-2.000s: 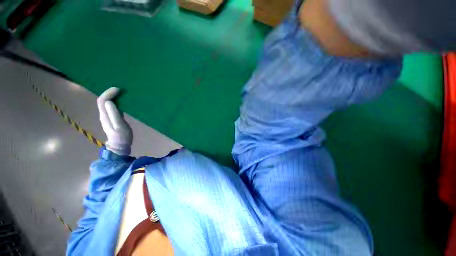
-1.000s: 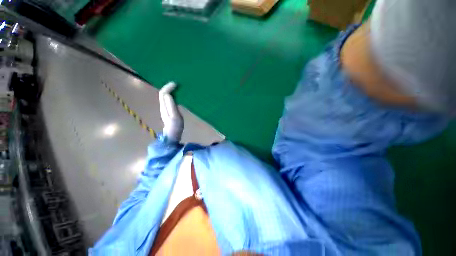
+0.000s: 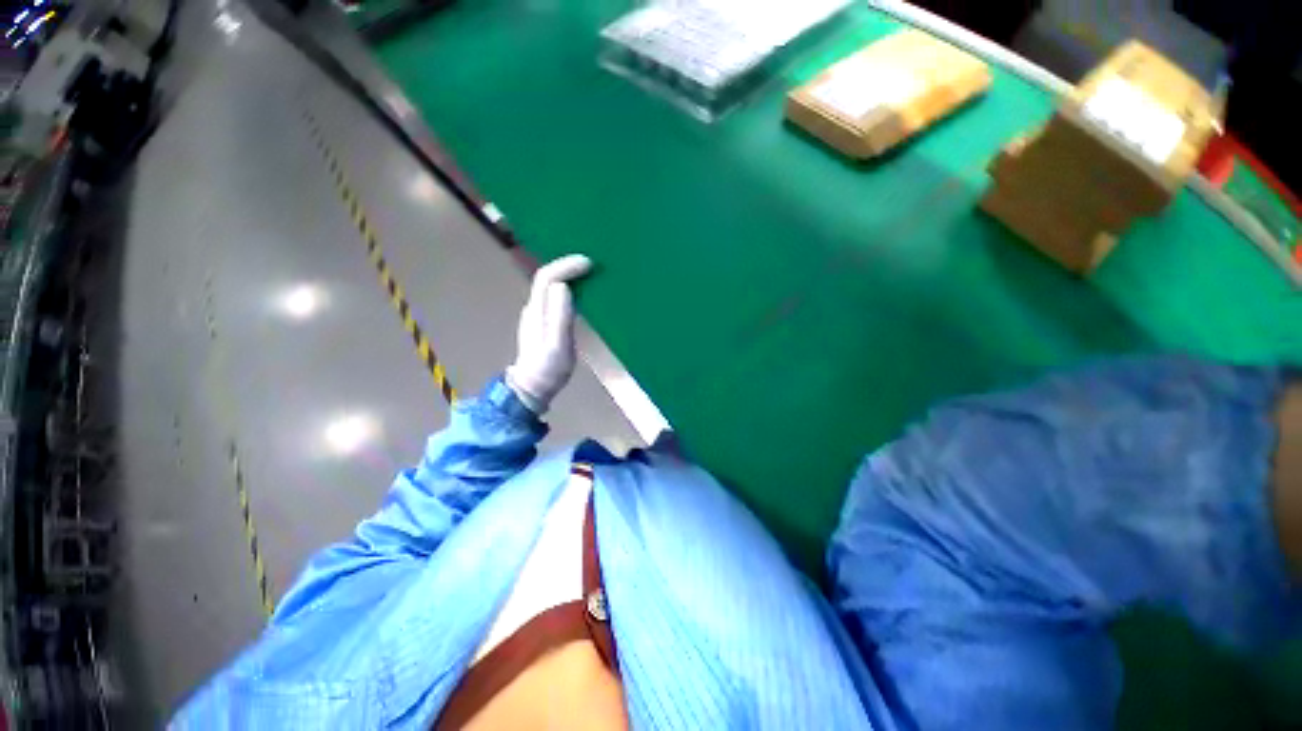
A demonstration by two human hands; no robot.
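My left hand (image 3: 548, 331), in a white glove, rests at the near edge of the green bench (image 3: 685, 271), its fingertips bent over the edge. Nothing shows in it. My right arm (image 3: 1057, 486), in a blue smock sleeve, reaches out to the right over the bench. My right hand is cut off by the right edge; only a bit of bare wrist shows. A flat yellow-brown box (image 3: 888, 94) lies on the bench, well beyond my left hand.
A clear plastic tray with white content (image 3: 714, 46) lies at the back of the bench. Yellow-brown boxes (image 3: 1107, 154) stand at the back right, with a red item (image 3: 1218, 160) behind. Grey floor with yellow-black tape (image 3: 386, 271) and dark equipment lie left.
The view has turned, so the boxes show more fully. My right hand has left the picture at the right, and its sleeve lies lower. My left hand keeps its bent-finger pose at the bench edge.
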